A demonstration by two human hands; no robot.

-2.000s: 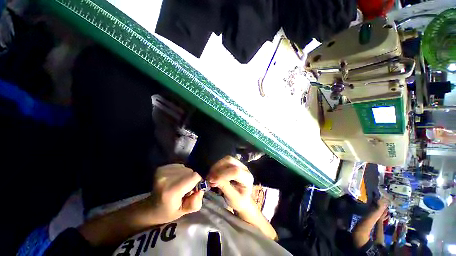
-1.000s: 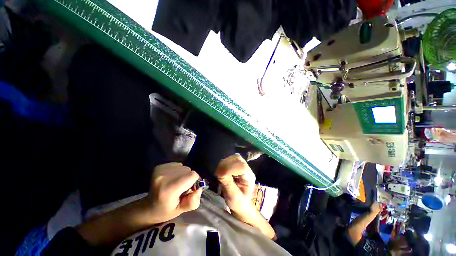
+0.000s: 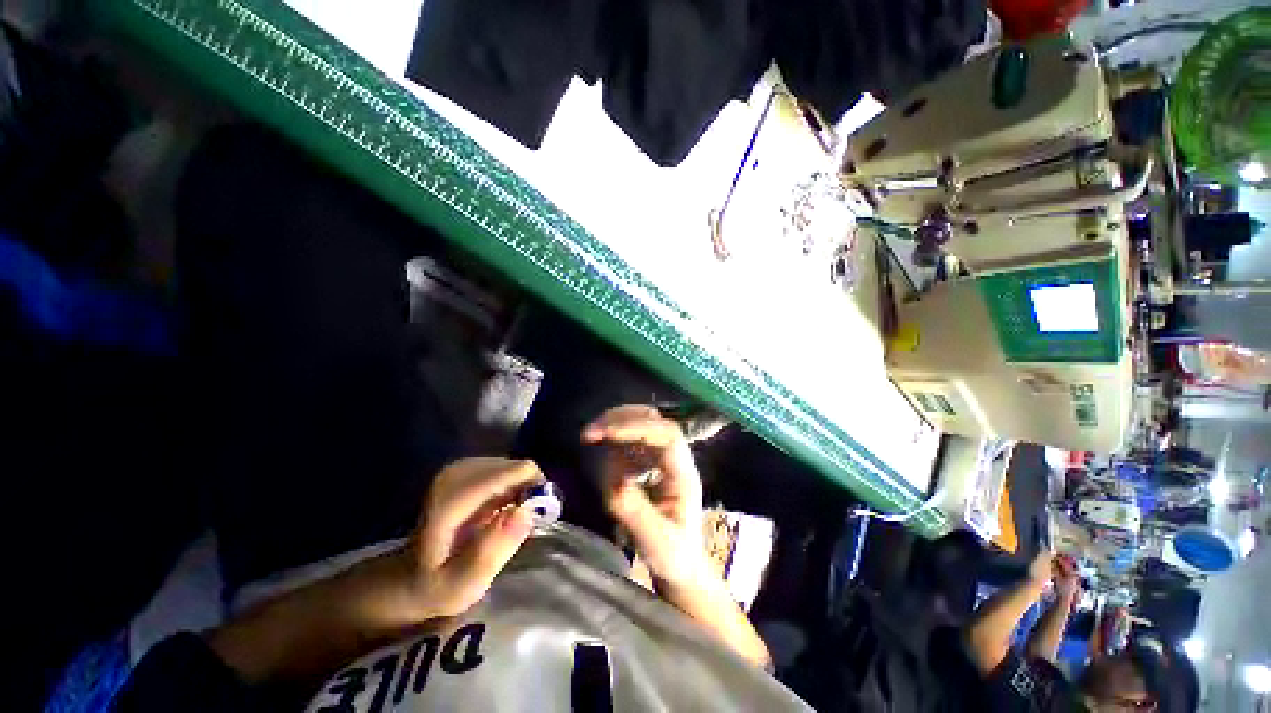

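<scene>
My left hand [image 3: 467, 536] pinches a small round silver part [image 3: 545, 503] with a dark middle, perhaps a bobbin or bobbin case, between thumb and fingers above my lap. My right hand [image 3: 652, 488] is just beside it, not touching it. Its index finger is raised and the other fingers are curled around a small shiny piece [image 3: 645, 479], seemingly metal; its shape is too small to tell.
The green ruler edge [image 3: 481, 209] of the white table crosses diagonally beyond my hands. Black fabric [image 3: 669, 70] lies on top, beside the cream sewing machine [image 3: 976, 126] with its lit control panel [image 3: 1064, 309]. A grey apron [image 3: 558, 613] covers my lap. Another person's arm [image 3: 1006, 610] shows at lower right.
My hands have moved from touching to apart. The right hand's fingers have opened somewhat, showing a shiny piece. The left hand has turned, and more of the round part's face shows.
</scene>
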